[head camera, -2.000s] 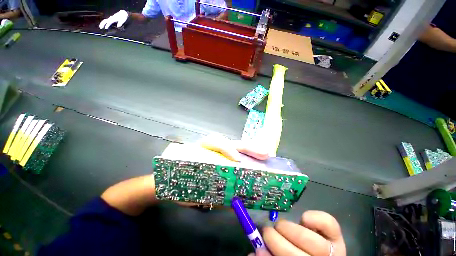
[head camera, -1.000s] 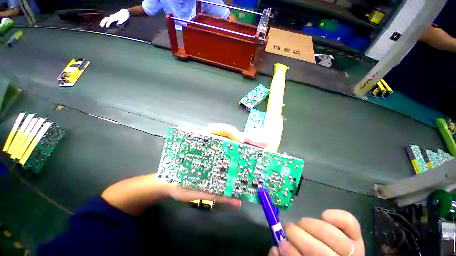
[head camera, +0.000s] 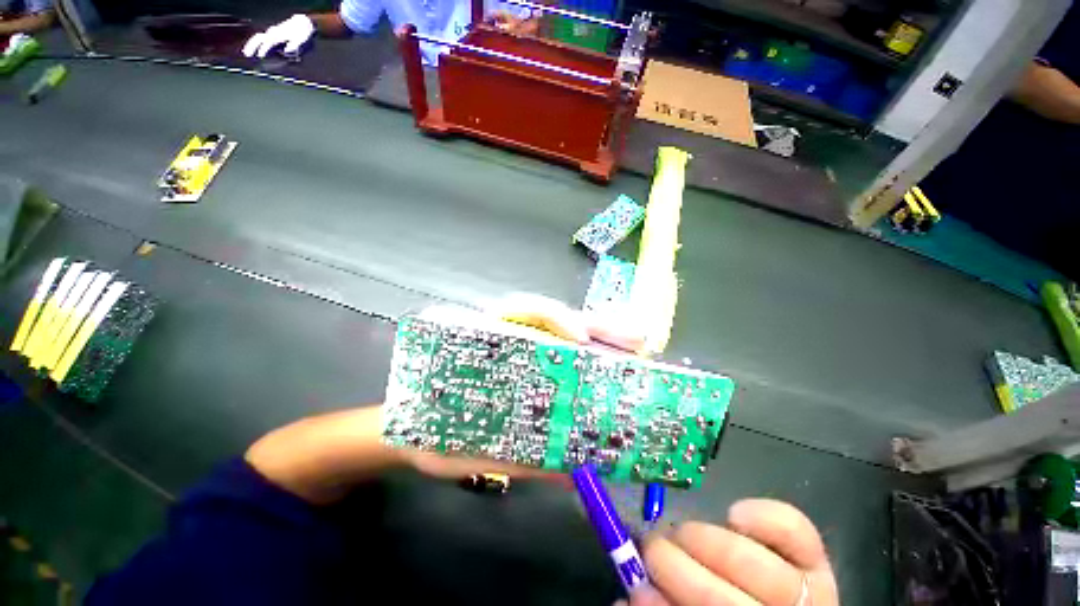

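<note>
A green circuit board [head camera: 557, 403] is held up in front of me, its soldered face dotted with silver joints towards me and a paler green strip across it. My left hand [head camera: 338, 447] holds it from behind and below; most of its fingers are hidden by the board. My right hand [head camera: 740, 556] holds a purple marker pen [head camera: 610, 527] whose upper end is at the board's lower edge, right of the pale strip. A blue pen part or cap [head camera: 654, 501] shows just below the board, above my right fingers.
Boards stand in a row [head camera: 77, 326] at left. Small boards [head camera: 610, 225] lie beside a yellow-green bar [head camera: 661, 243]. Another board [head camera: 197, 167] lies on the belt [head camera: 355, 178]. Opposite are a red-brown rack [head camera: 521, 101], cardboard [head camera: 696, 101] and a person's gloved hand [head camera: 280, 37]. A grey post [head camera: 959, 113] stands right.
The board has tilted so its soldered face shows more fully than at first. The marker moved right along it, then back left to the lower edge. The board on the far belt has shifted right.
</note>
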